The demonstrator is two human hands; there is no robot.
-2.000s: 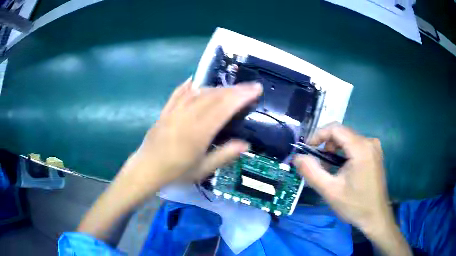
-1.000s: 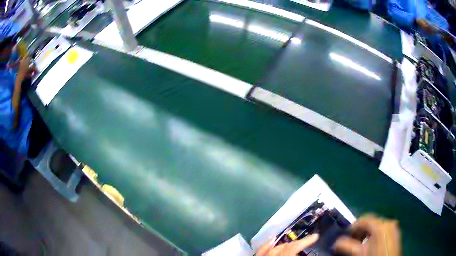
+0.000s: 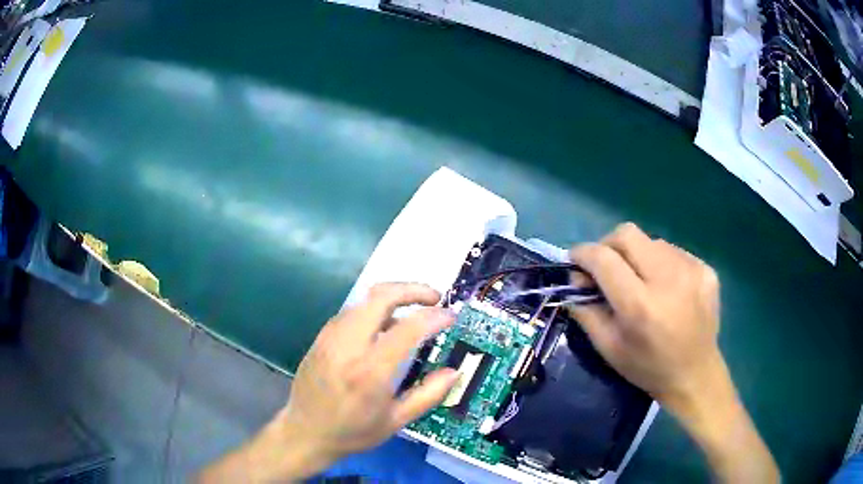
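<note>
An open white projector unit [image 3: 503, 227] with a black inside lies on a white sheet [image 3: 416, 227] at the bench's near side. Its green main board [image 3: 497, 333] is at the left, with a pale rectangle on a dark centre. A large smooth black block [image 3: 579, 402] is at the right. My right hand [image 3: 653, 312] pinches a bundle of dark and pale lead wires [image 3: 544, 284] above the unit's far end. The fingertips are partly hidden. My left hand [image 3: 364, 373] is over the board's left edge, fingers apart, with nothing visible in it.
Other open white units [image 3: 804, 161] stand on white sheets at the upper right. A white sheet with a yellow patch [image 3: 38, 76] is at the upper left. A white metal rail [image 3: 568, 57] runs along the far side. Yellowish lumps [image 3: 139, 276] sit at the bench's near left edge.
The view has tilted back down to the unit, which is now turned with its board at the left. The right hand now holds wires; the dark tool seen earlier no longer shows.
</note>
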